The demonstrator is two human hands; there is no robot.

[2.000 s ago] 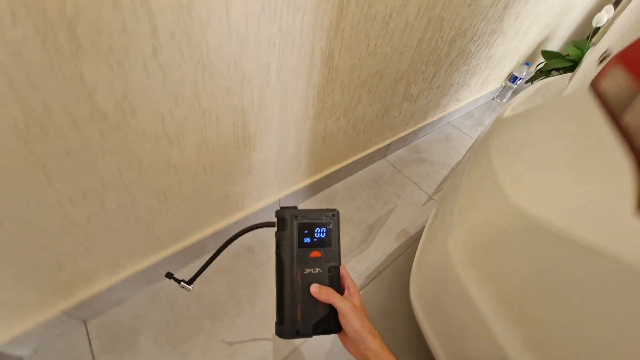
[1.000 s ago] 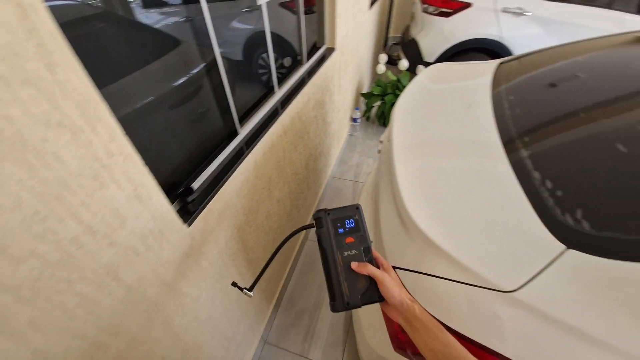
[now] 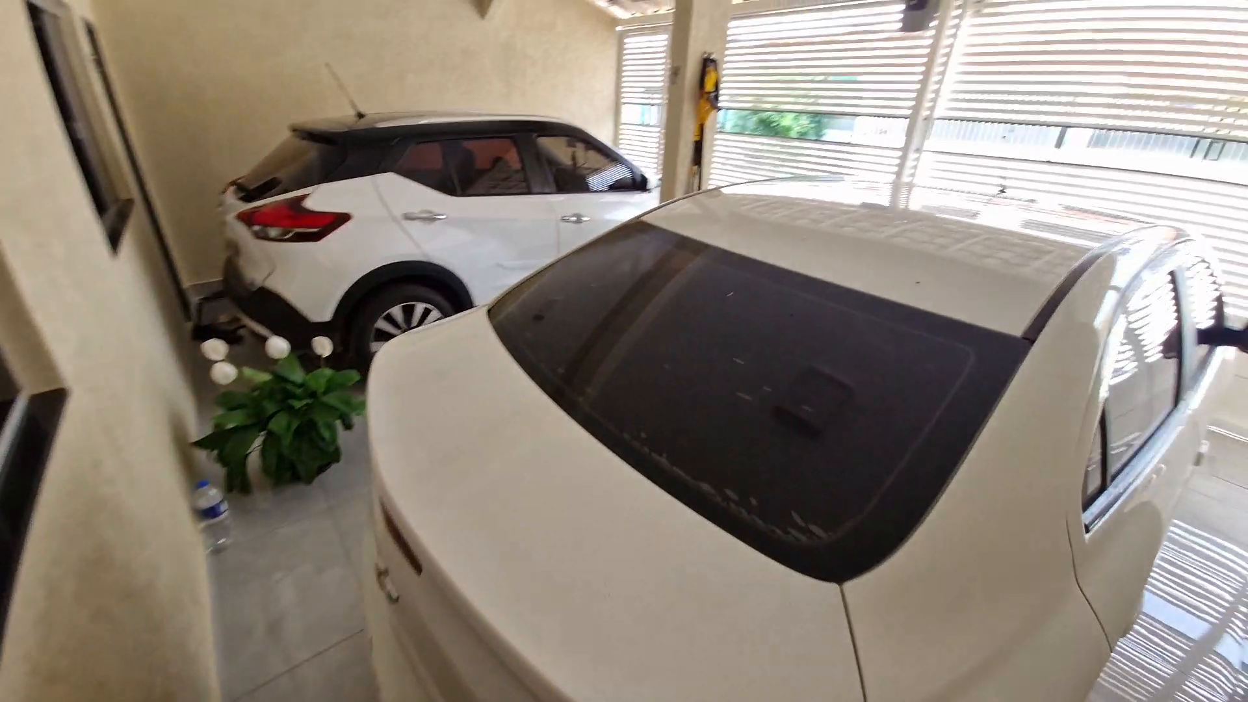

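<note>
Neither my left hand nor my right hand shows in the head view now, and the portable air compressor with its short hose is out of sight too. A white sedan fills the middle and right; its trunk lid is closest to the camera. Beyond the lid lies the dark rear window, then the roof. All the sedan's tires are hidden from this angle.
A white car with a black roof stands behind at the left. A leafy potted plant and a plastic water bottle sit on the tiled floor between the wall and the sedan. A slatted gate spans the back.
The view has swung up and to the right. The hand holding the black air compressor, seen in both earlier frames, has gone out of the picture.
</note>
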